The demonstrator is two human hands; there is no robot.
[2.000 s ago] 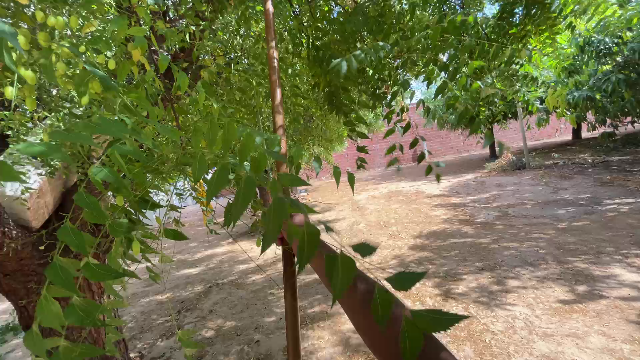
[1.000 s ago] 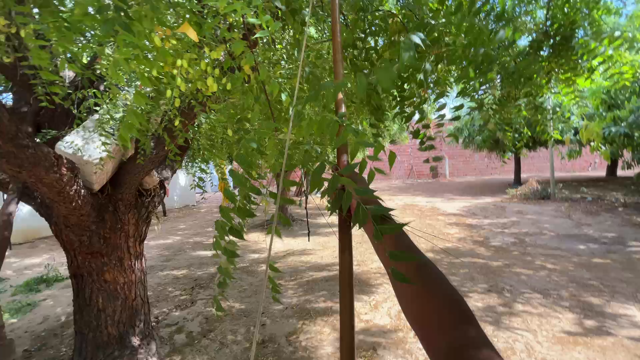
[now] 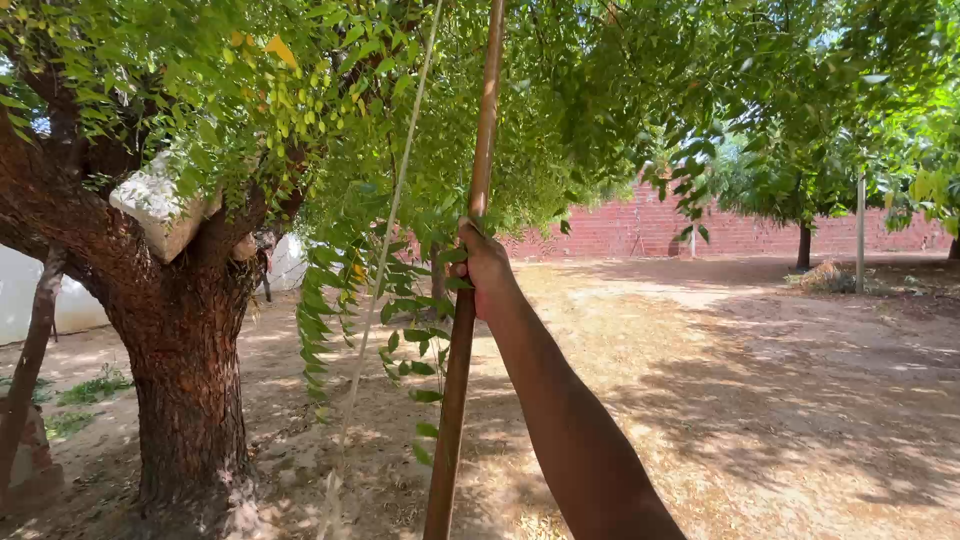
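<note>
My right hand (image 3: 484, 271) is closed around a long brown pole (image 3: 452, 420), which rises near the middle of the view with a slight tilt to the right. Its upper end goes out of the frame among leafy branches. A pale rope (image 3: 390, 217) hangs slantwise to the left of the pole. Green leaves (image 3: 420, 337) droop beside the pole, just below and left of the hand, and some overlap the fingers. Clusters of small yellow-green fruit (image 3: 300, 101) hang at the upper left. My left hand is out of the frame.
At left stands a thick tree trunk (image 3: 187, 390) with a pale stone block (image 3: 161, 206) wedged in its fork. A leaning branch or post (image 3: 34, 360) is at the far left. Behind are a red brick wall (image 3: 607, 225), a thin post (image 3: 860, 232) and more trees over sandy, leaf-strewn ground.
The view has shifted, bringing the whole trunk into sight. Leaves that largely covered my right hand now leave it mostly visible on the pole. The pole has gone from nearly upright to tilted right.
</note>
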